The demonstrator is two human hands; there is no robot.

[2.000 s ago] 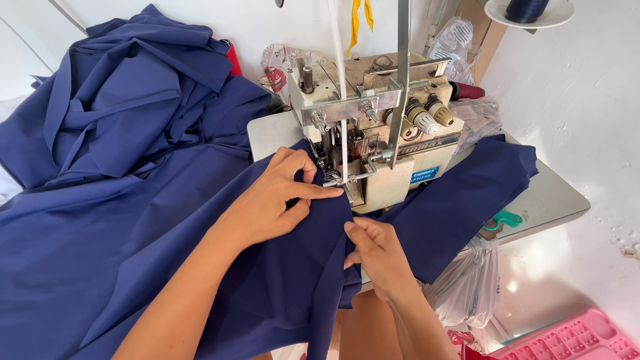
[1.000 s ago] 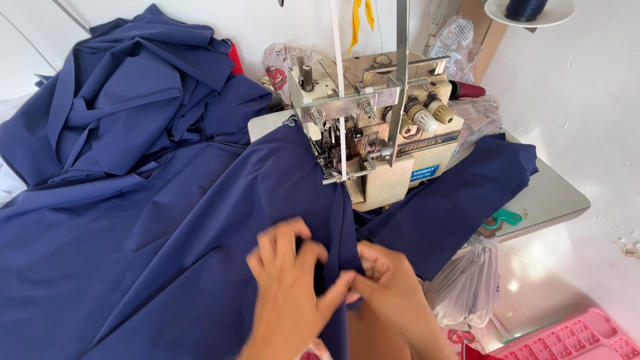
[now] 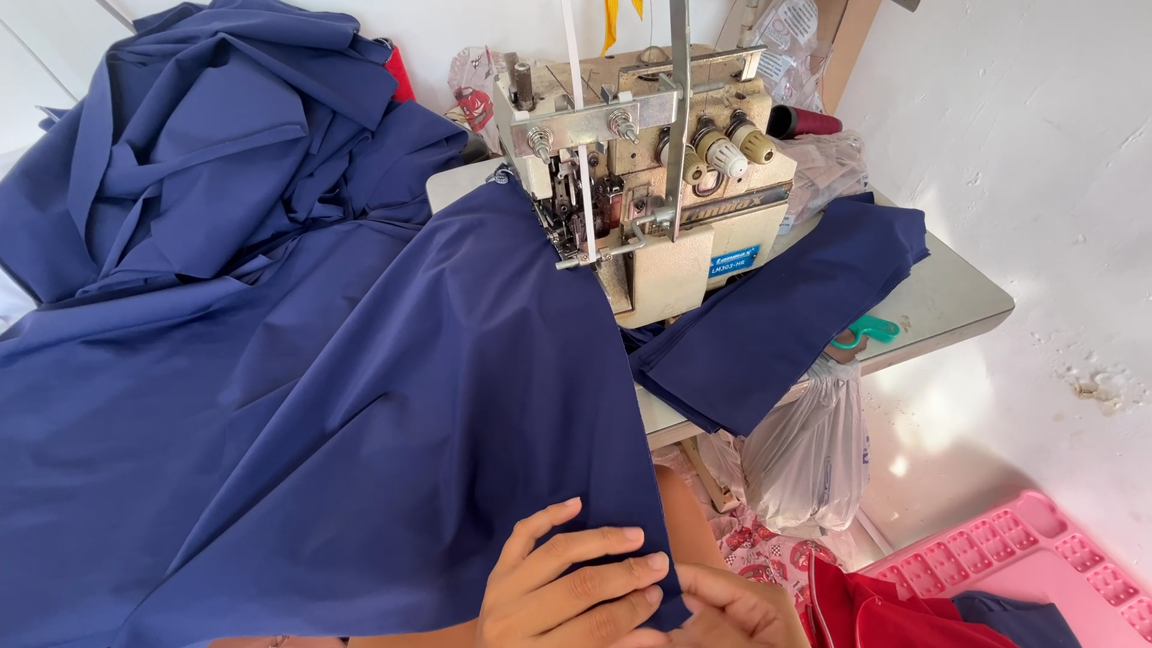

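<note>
Navy blue fabric (image 3: 468,387) runs from the needle area of an overlock sewing machine (image 3: 657,180) down over the lap. My left hand (image 3: 576,585) lies on the fabric near its lower right corner, fingers spread and pointing right. Beside it, my right hand (image 3: 733,607) pinches the fabric's edge between thumb and finger; part of this hand is cut off by the frame. A white strip (image 3: 586,202) hangs down at the machine's front. Stacked navy fabric pieces (image 3: 774,315) lie on the table right of the machine.
A large heap of navy fabric (image 3: 207,144) fills the left. Green-handled scissors (image 3: 868,331) rest at the table edge (image 3: 954,333). Below hang plastic bags (image 3: 805,450). A pink plastic tray (image 3: 1017,576) and red fabric (image 3: 891,612) are at lower right, by the wall.
Both hands have moved down from the machine, along the fabric's right edge, to its lower corner. The fabric now lies flatter and smoother between the machine and the hands.
</note>
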